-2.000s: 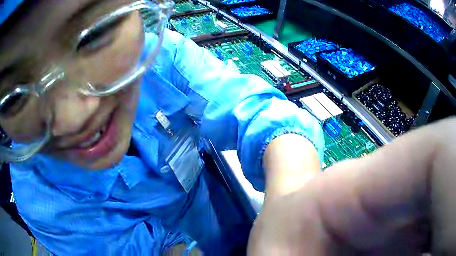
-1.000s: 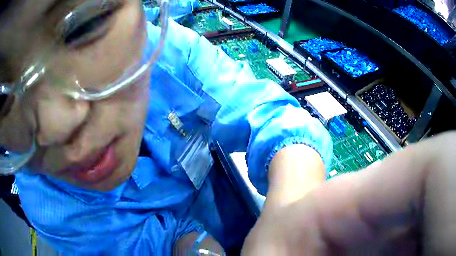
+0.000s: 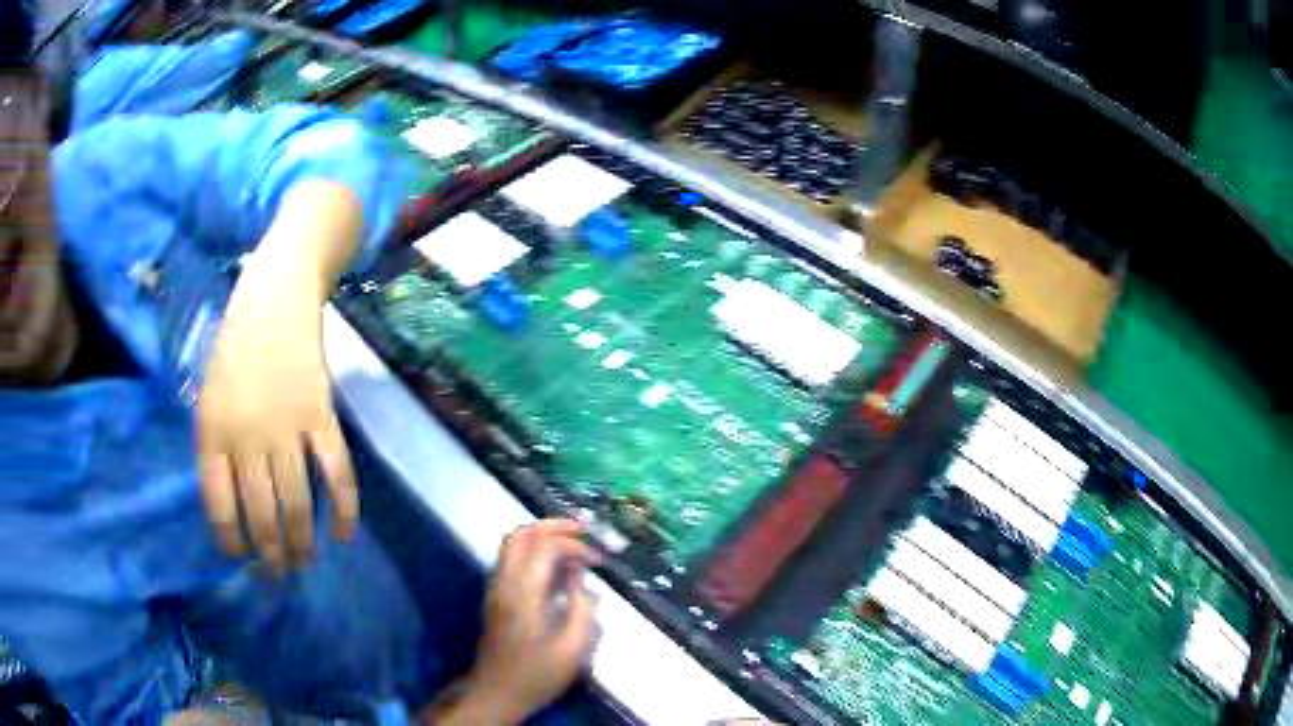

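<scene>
My left hand [image 3: 536, 603] reaches in from the bottom edge, over the white near rail [image 3: 440, 475]. Its fingers are curled at the near edge of a green circuit board [image 3: 567, 404]. Blur hides whether a part is between them. A tiny skin-coloured sliver at the bottom edge may be my right hand [image 3: 745, 722]; its state is hidden. The board lies in a black carrier and bears white blocks [image 3: 564, 190] and small blue blocks [image 3: 607, 231]. A red-brown crossbar [image 3: 780, 532] lies between it and a second board [image 3: 1134, 596] at the right.
Another person's hand [image 3: 277, 411] hangs near the rail at the left, below a blue sleeve [image 3: 333, 163]. Behind the far rail [image 3: 794, 227] are a bin of blue parts [image 3: 638, 50], a carton of dark round parts [image 3: 773, 135] and another carton [image 3: 1021, 277].
The view has swung right and down onto the boards. The other person's face has left view, and the large hand close to the camera has gone. My left hand has appeared.
</scene>
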